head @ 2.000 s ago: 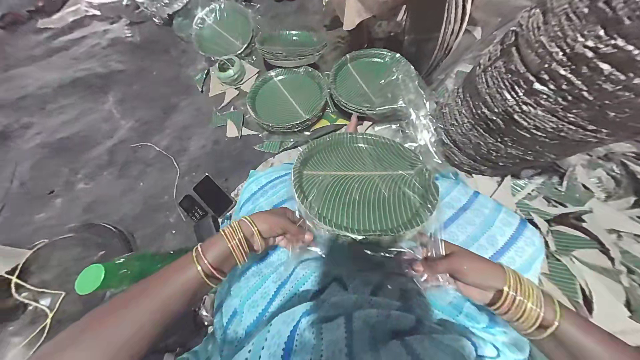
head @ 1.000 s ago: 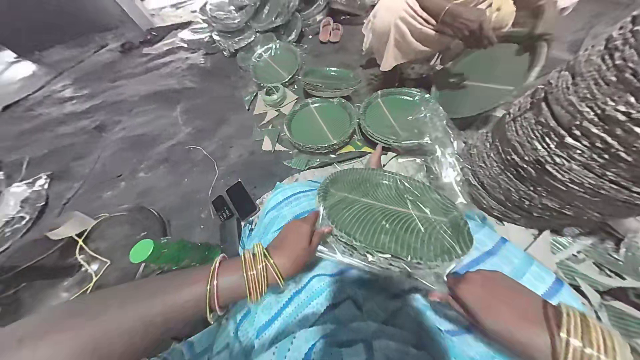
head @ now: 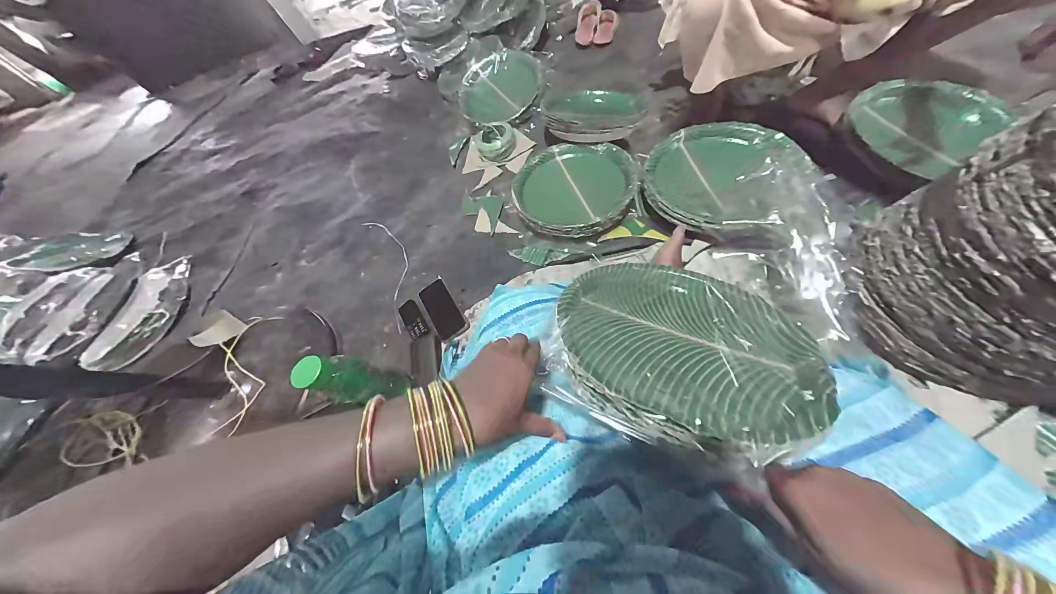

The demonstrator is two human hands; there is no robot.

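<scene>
A stack of green leaf-patterned plates [head: 697,355] in clear plastic film rests tilted over the blue patterned cloth [head: 874,421] on my lap. My left hand [head: 507,392], with bangles at the wrist, is off the stack's left edge, thumb and fingers apart, holding nothing. At the stack's lower right edge is my right hand [head: 850,511], blurred, its fingers partly hidden beneath the wrapped plates; it appears to grip them. Loose clear film [head: 813,239] spreads beyond the stack's upper right side. A bare toe [head: 672,247] shows just past the plates.
Stacks of green plates [head: 575,188] stand ahead, near a tall pile of plates [head: 965,264] at right. Left of my lap are a green bottle [head: 351,378], two phones [head: 443,309] and tangled string [head: 239,375]. Wrapped plates [head: 136,313] lie far left. A person's draped cloth [head: 751,41] shows at top.
My left hand has come away from the wrapped stack, which it touched two seconds ago. The stack has turned, its right end now lower. The view has shifted.
</scene>
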